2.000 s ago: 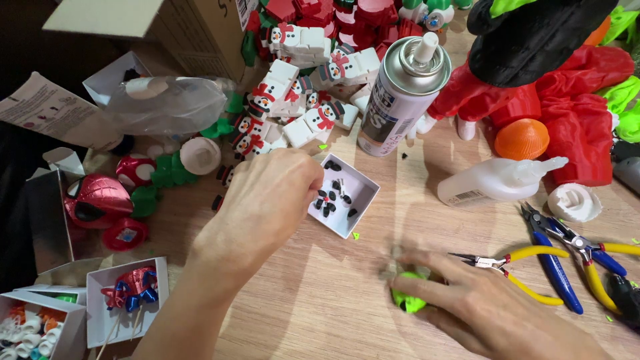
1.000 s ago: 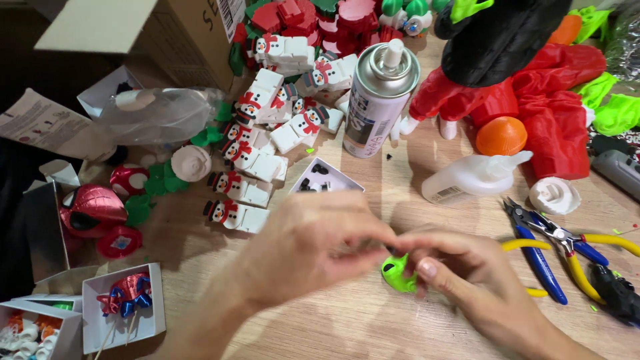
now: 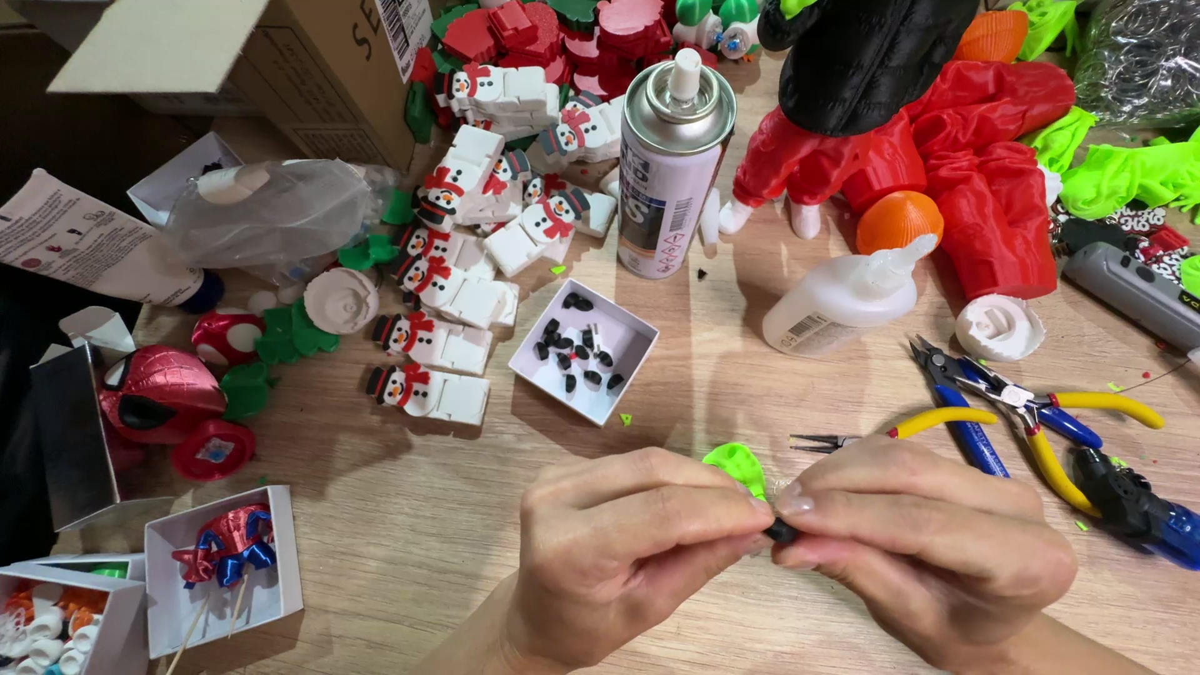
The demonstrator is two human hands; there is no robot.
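Observation:
My left hand (image 3: 637, 544) and my right hand (image 3: 923, 544) meet fingertip to fingertip over the table. A small black piece (image 3: 780, 532) is pinched between them, mostly covered by the fingers. Just behind the fingertips shows a bright green plastic piece (image 3: 738, 466); whether a finger touches it I cannot tell. Farther back stands a small white box (image 3: 647, 352) with several small black pieces (image 3: 581, 352) in it. Yellow-handled fine-nosed pliers (image 3: 937, 419) lie beyond my right hand, their handle partly hidden by it.
A spray can (image 3: 670, 178) and a translucent squeeze bottle (image 3: 839, 300) stand behind the hands. Snowman figures (image 3: 431, 394) are heaped back left. Blue-handled cutters (image 3: 966, 422) and more pliers (image 3: 1041, 412) lie right. A white box with a red-and-blue figure (image 3: 232, 546) sits front left.
Two seconds ago my left hand was at the small white box and my right hand was by the green piece. The two hands are now together, holding a small black piece.

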